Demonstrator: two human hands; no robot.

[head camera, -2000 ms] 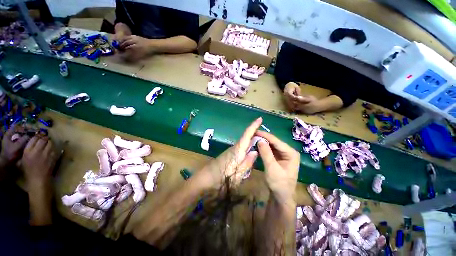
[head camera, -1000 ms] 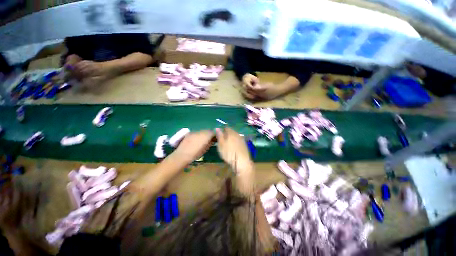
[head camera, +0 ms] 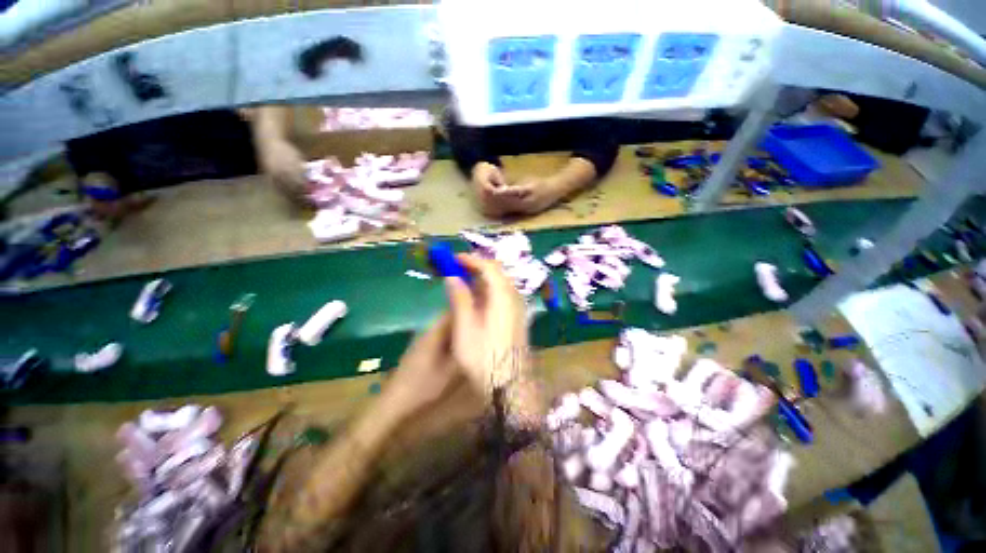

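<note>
My right hand point(head camera: 492, 319) is raised over the near side of the green conveyor belt point(head camera: 400, 299). It grips a bright blue battery cell point(head camera: 447, 260), which sticks up from its fingertips, with a small greenish piece at its end. My left hand point(head camera: 424, 367) is close beside and partly behind the right one; its fingers are hidden, so what it holds cannot be told. Pale pink housing shells lie in a large pile point(head camera: 670, 443) on the near bench at right and in a smaller pile point(head camera: 178, 448) at left. Dark strands blur over my forearms.
Part-assembled units point(head camera: 281, 349) and heaps of small pink parts point(head camera: 602, 259) lie on the belt. Across it are workers' hands point(head camera: 519, 197), a shell pile point(head camera: 362, 194), a carton point(head camera: 373, 140) and a blue tray point(head camera: 818, 154). A white power strip point(head camera: 605, 59) hangs overhead.
The view has swung to the right. My hands were together at the fingertips; now a blue cell shows upright in my right hand. A far worker's arm reaches to the shells across the belt.
</note>
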